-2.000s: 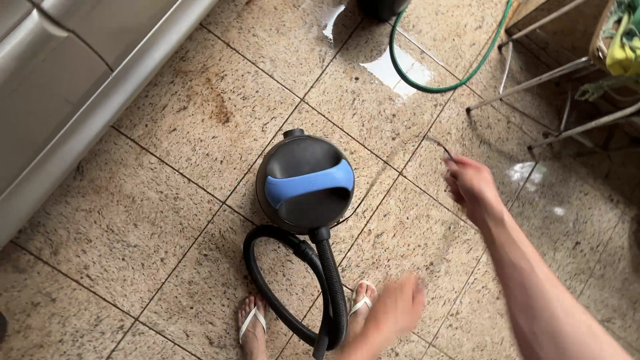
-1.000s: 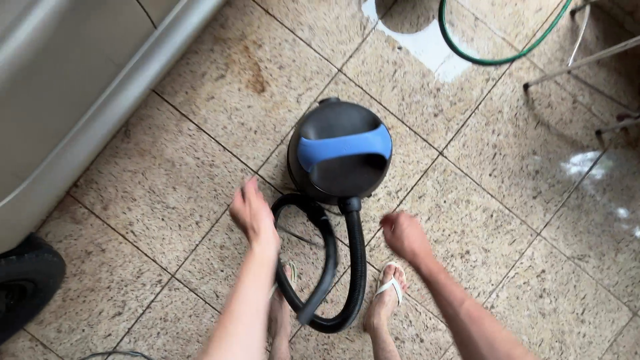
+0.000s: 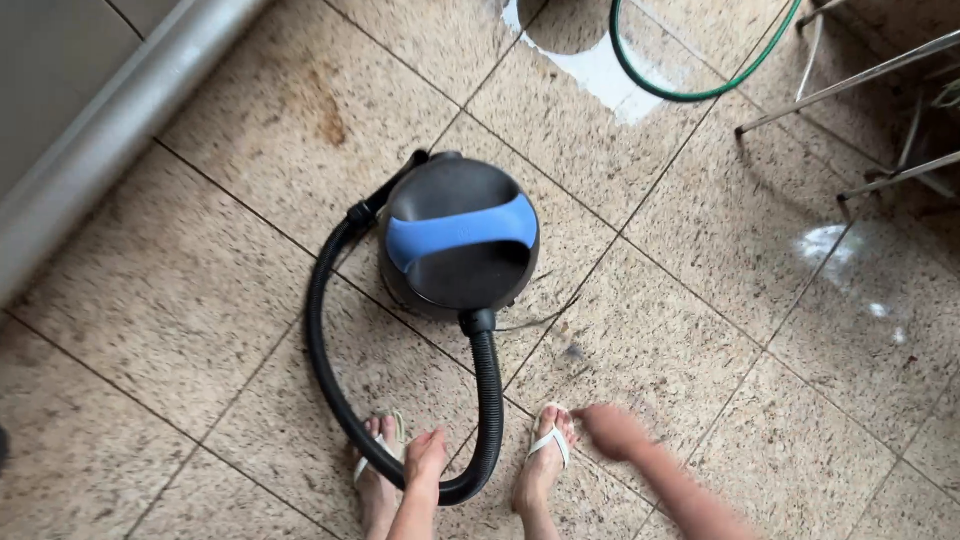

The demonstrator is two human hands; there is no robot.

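A round black canister vacuum cleaner (image 3: 461, 232) with a blue handle stands on the tiled floor. Its black ribbed hose (image 3: 319, 322) leaves the near side, loops toward my feet and runs up the left side, its end lying near the back of the canister. My left hand (image 3: 426, 454) is over the bottom of the hose loop; whether it grips anything is not clear. My right hand (image 3: 611, 431), blurred, is beside my right foot, nearest to the white flip-flop (image 3: 551, 442), with nothing visible in it. A thin dark cord (image 3: 532, 324) lies by the canister.
A vehicle's silver sill (image 3: 112, 127) runs along the upper left. A green hose (image 3: 694, 96) curves at the top over a white patch on the floor. Metal legs of a rack or chair (image 3: 817, 86) stand at the upper right. My feet in flip-flops are at the bottom.
The hose's free end has moved from near my feet to the upper left side of the canister. My left hand has moved from left of the loop to its bottom.
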